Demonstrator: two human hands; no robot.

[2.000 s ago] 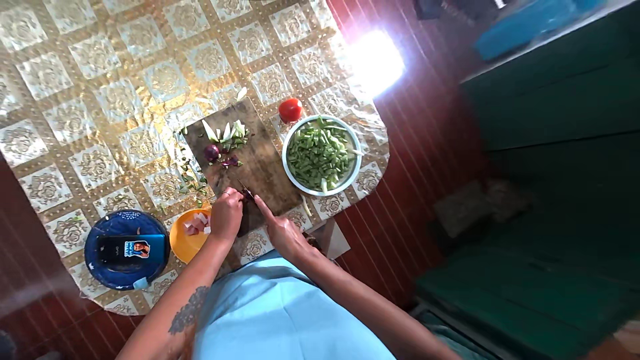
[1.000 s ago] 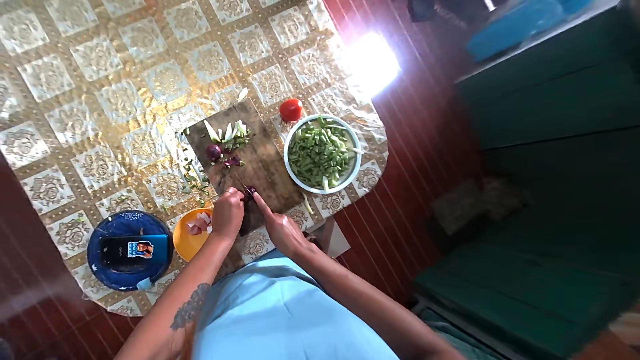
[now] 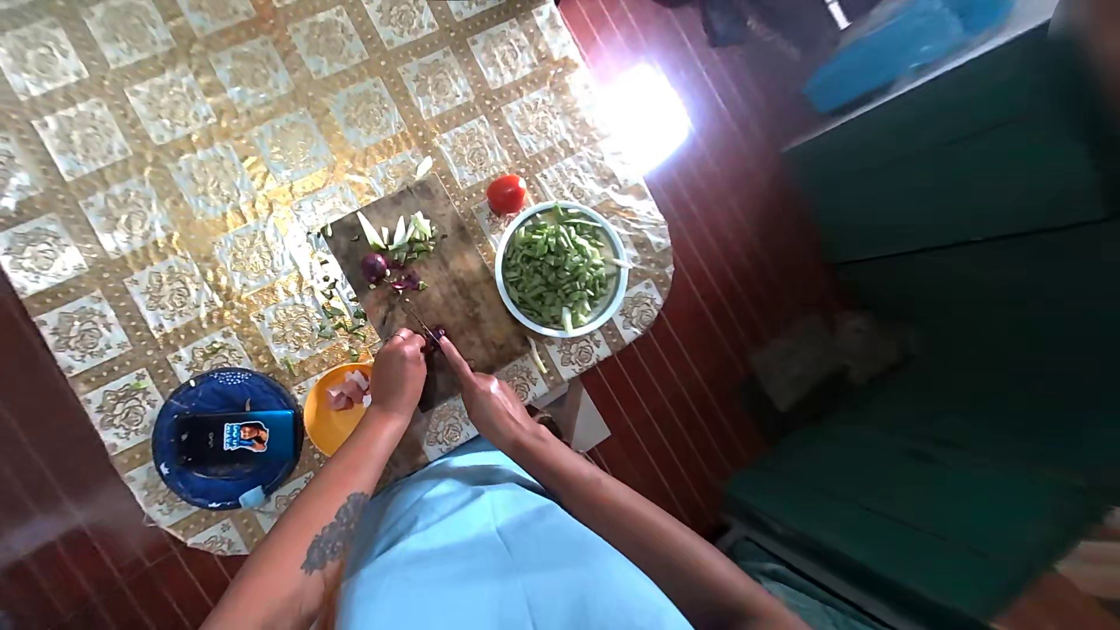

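Note:
On the wooden cutting board (image 3: 468, 302), my right hand (image 3: 492, 398) grips a knife (image 3: 418, 317), its index finger stretched along it. My left hand (image 3: 400, 372) holds a small purple onion (image 3: 435, 336) at the board's lower part, against the blade. A whole purple onion (image 3: 374, 268) and purple peelings (image 3: 408, 282) lie farther up the board, below pale and green vegetable pieces (image 3: 409, 233). Right of the board stands a white-rimmed bowl (image 3: 623, 278) of chopped green vegetables (image 3: 560, 267). The knife's handle is hidden by my right hand.
A tomato (image 3: 506, 194) sits above the bowl. An orange plate (image 3: 322, 418) with pinkish pieces (image 3: 350, 390) is left of my left hand, beside a blue plate (image 3: 166, 472) bearing a phone (image 3: 236, 442). Green scraps (image 3: 337, 324) lie on the patterned tablecloth (image 3: 297, 144). Green furniture (image 3: 954, 192) stands at right.

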